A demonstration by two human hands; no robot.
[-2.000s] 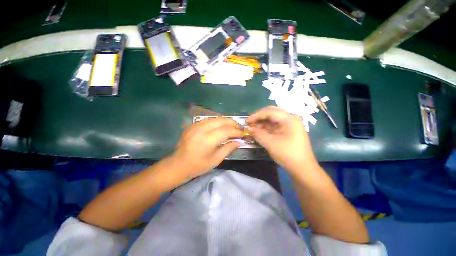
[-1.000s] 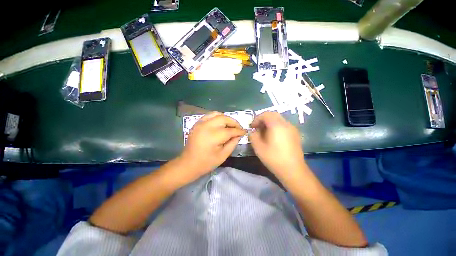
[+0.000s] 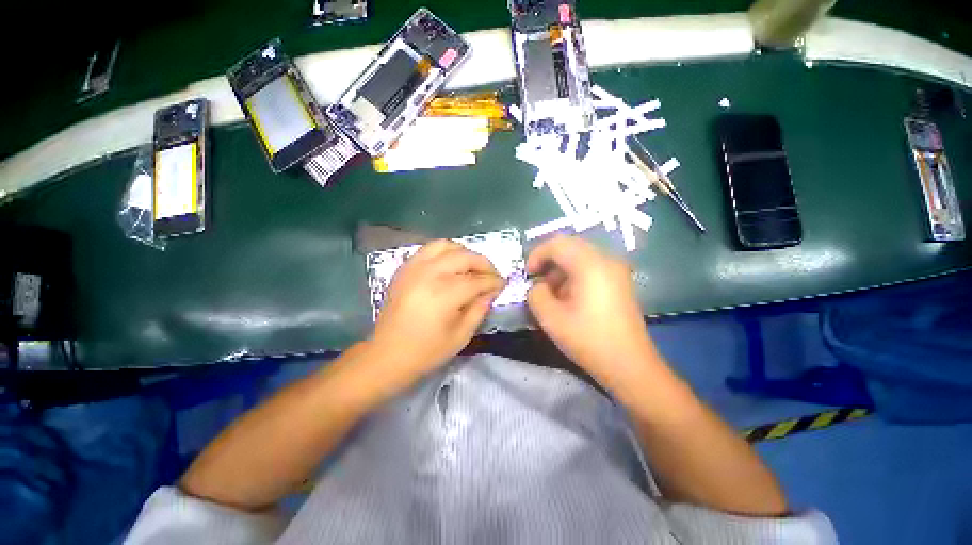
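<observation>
A white glaring phone frame (image 3: pixel 486 247) lies flat at the bench's near edge, partly hidden under both hands. My left hand (image 3: pixel 435 298) rests over its middle, thumb and fingertips pinched together near its right part; whether they grip the frame or a small piece cannot be told. My right hand (image 3: pixel 581 293) is at the frame's right end, thumb and forefinger together beside the left fingertips; anything between them is too small to tell. A brown-grey flat strip (image 3: pixel 386 238) lies just beyond the frame. A pile of white adhesive strips (image 3: pixel 586 176) lies beyond my right hand.
Tweezers (image 3: pixel 671 190) lie right of the pile, then a black phone (image 3: pixel 759 181). Part-assembled phones (image 3: pixel 179 181) lie at the left, open phone frames (image 3: pixel 400 83) at centre beside orange pieces (image 3: pixel 466 108). A white rail (image 3: pixel 666 45) runs behind. Blue-clothed people (image 3: pixel 906 341) sit either side.
The view has shifted, so the bench items sit differently in the picture. The hands stay over the phone frame; the right hand has drawn slightly right, and more of the white frame shows.
</observation>
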